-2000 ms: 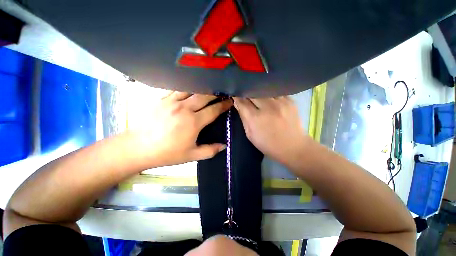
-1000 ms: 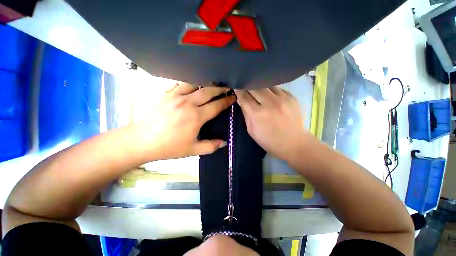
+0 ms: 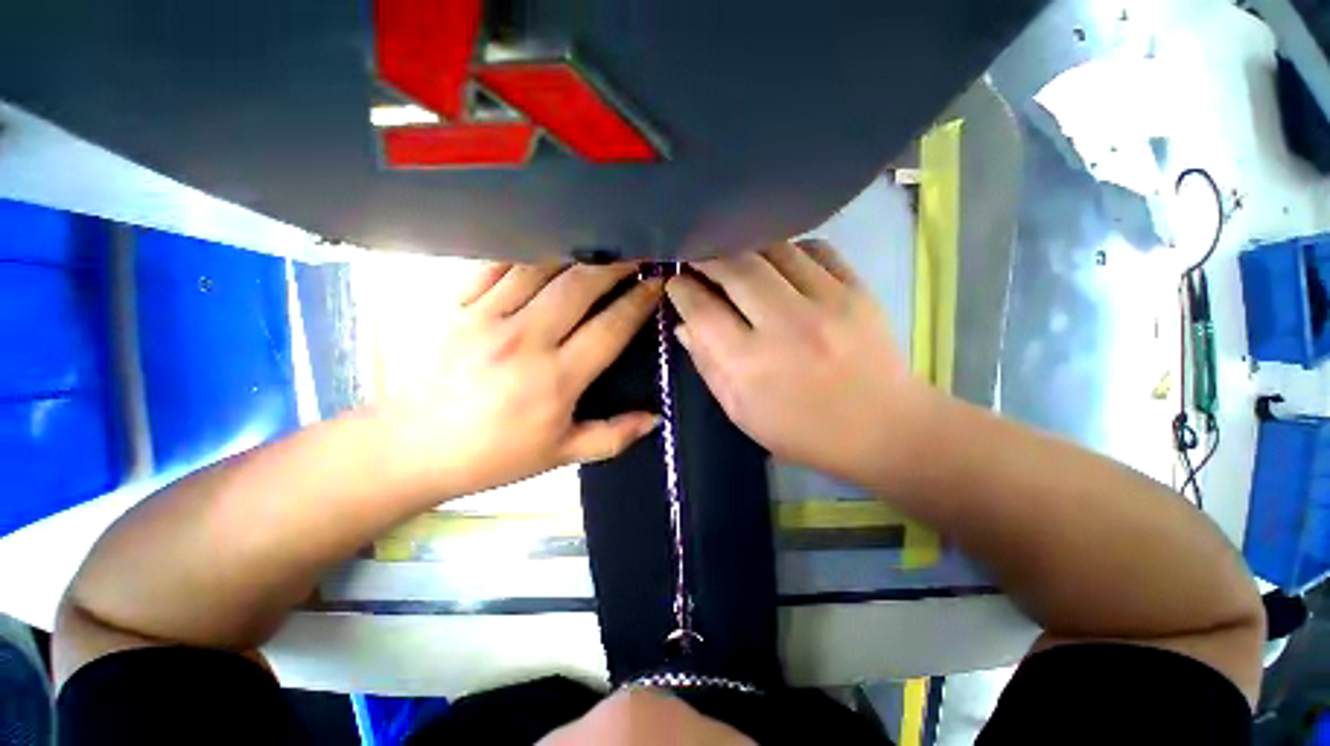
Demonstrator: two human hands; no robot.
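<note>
A black fabric panel (image 3: 729, 510) lies lengthwise from under the sewing machine head (image 3: 584, 204) towards my body. A thin light zipper (image 3: 673, 481) runs down its middle, with a slider and ring pull (image 3: 683, 637) at the near end. My left hand (image 3: 533, 357) lies flat on the panel's left side, its thumb beside the zipper. My right hand (image 3: 795, 343) lies on the right side. Both hands press the fabric; their fingertips nearly meet at the zipper just below the head. The panel's far end is hidden under the head.
The machine head with its red badge fills the top. Yellow tape (image 3: 938, 277) edges the pale bed plate. A large blue bin (image 3: 212, 343) stands at left. Green-handled snips (image 3: 1203, 350) and a dark cord lie at right. Blue parts bins (image 3: 1291, 496) stand at the right edge.
The view has shifted, so the badge now sits further left. My right hand's fingers have shifted slightly on the fabric by the zipper. My left hand keeps nearly the same pose.
</note>
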